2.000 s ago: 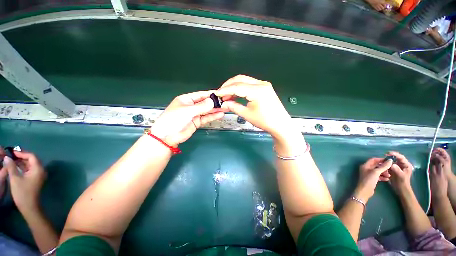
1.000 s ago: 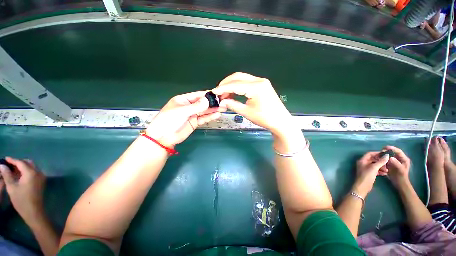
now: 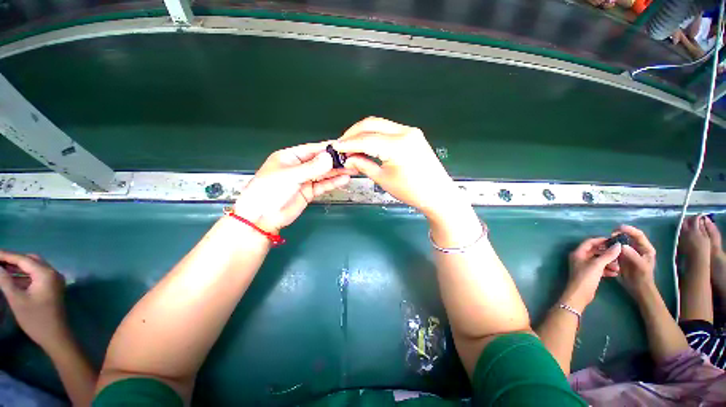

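Observation:
A small black housing point(image 3: 335, 156) is held between both hands at the middle of the head view, above the pale rail. My left hand point(image 3: 288, 184), with a red string bracelet at the wrist, grips it from the left between thumb and fingers. My right hand point(image 3: 392, 159), with a thin bracelet, pinches its right side with thumb and forefinger. A small pale detail shows on the housing's right side. The fingertips hide the rest, so I cannot tell whether a second part is held.
The scuffed whitish rail point(image 3: 159, 186) with dark round marks crosses between the green bench point(image 3: 318, 318) and green belt point(image 3: 263, 87). A clear crumpled patch point(image 3: 423, 338) lies by my right forearm. Neighbours' hands point(image 3: 609, 258) are at right and left. A white cable point(image 3: 704, 151) hangs at right.
The housing has turned and now shows narrower than a second ago. Both hands have shifted slightly left. The small square on the belt has moved left. The left neighbour's hand has shifted.

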